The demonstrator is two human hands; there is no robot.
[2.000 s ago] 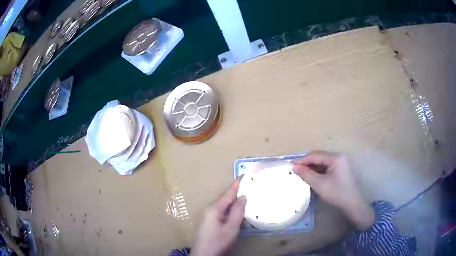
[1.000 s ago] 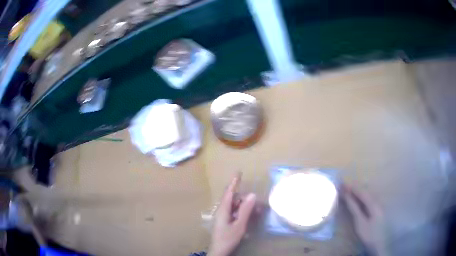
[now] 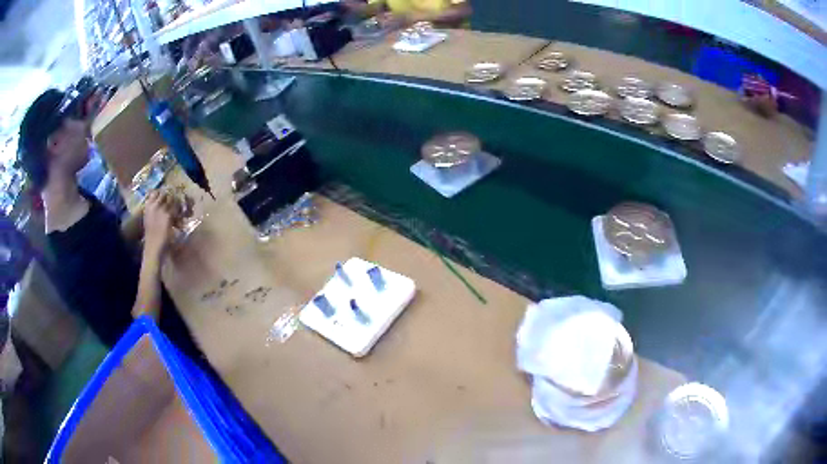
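Note:
No hand of mine is in view. A white square base plate (image 3: 360,306) with rounded corners lies on the tan bench (image 3: 272,362), four short grey posts standing on it. To its right, a round housing wrapped in crumpled white sheets (image 3: 580,362) sits near the bench edge. A silvery round housing (image 3: 694,420) is at the lower right, partly washed out by glare.
A blue-rimmed crate (image 3: 172,381) is at the lower left. A person in dark clothes (image 3: 91,245) works beyond it, near a hanging blue screwdriver (image 3: 177,140) and black boxes (image 3: 272,168). Plate-and-housing assemblies (image 3: 639,243) sit on the green belt (image 3: 544,199). More housings (image 3: 589,101) lie across it.
The view has swung left. Both my hands and the white disc on its plate have left the picture. The bare plate with posts, the crate and the neighbouring worker have come into view.

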